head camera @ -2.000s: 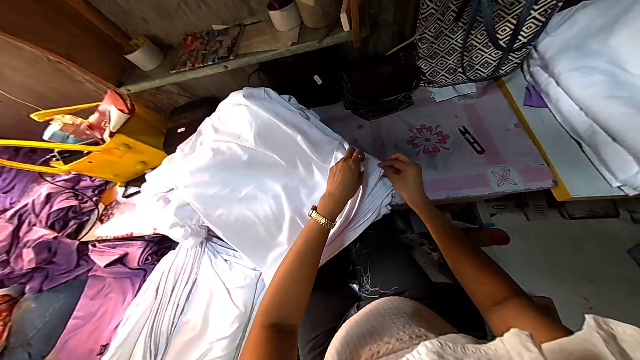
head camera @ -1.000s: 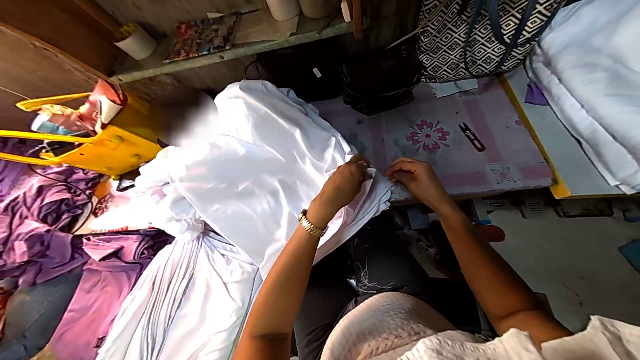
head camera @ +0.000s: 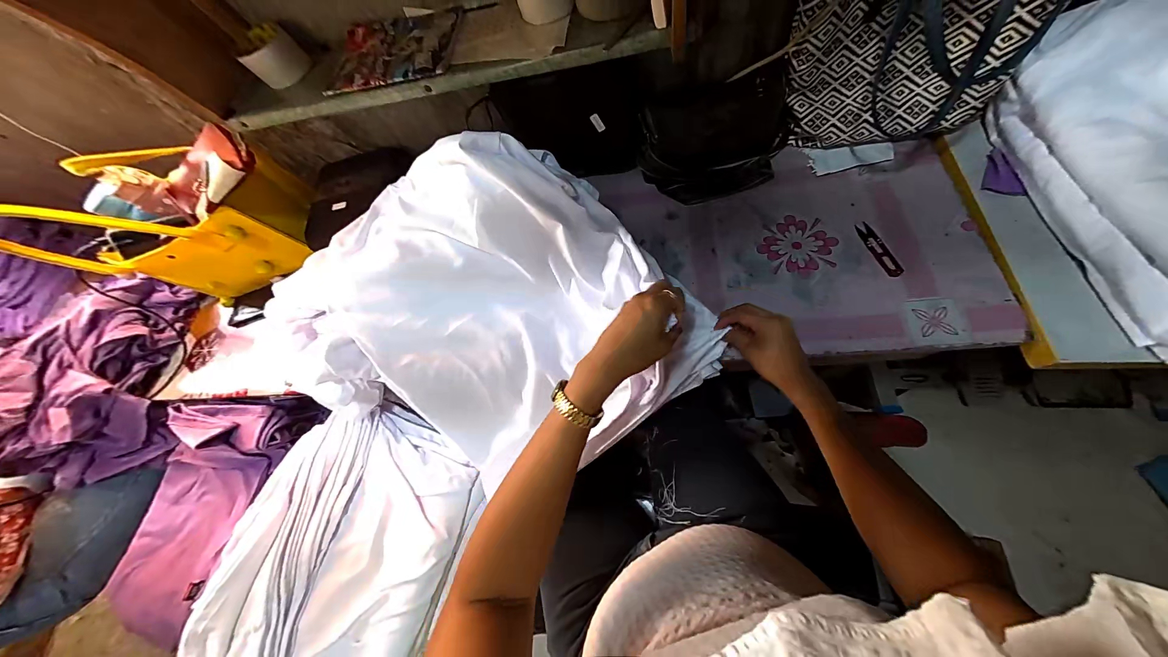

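Observation:
A big heap of white satiny fabric (head camera: 474, 255) lies over the table in front of me and partly over my lap. Its layered edges fan out at the right. My left hand (head camera: 643, 328), with a gold watch on the wrist, pinches the cloth near that edge. The fingertips of my right hand (head camera: 762, 338) grip the outermost corner of the layers. Below the heap at the left, a gathered bundle of white cloth (head camera: 338, 529) hangs down.
Thread snips (head camera: 879, 249) lie on the pink flowered table cover (head camera: 712, 237). A yellow bag (head camera: 237, 246) and purple garments (head camera: 100, 365) are at left. A black-and-white patterned bag (head camera: 903, 82) stands at the back right, beside piled pale cloth (head camera: 1086, 164). A shelf (head camera: 438, 87) runs along the back.
Both hands stay at the right edge of the white fabric, with only small finger shifts. The heap keeps much the same shape.

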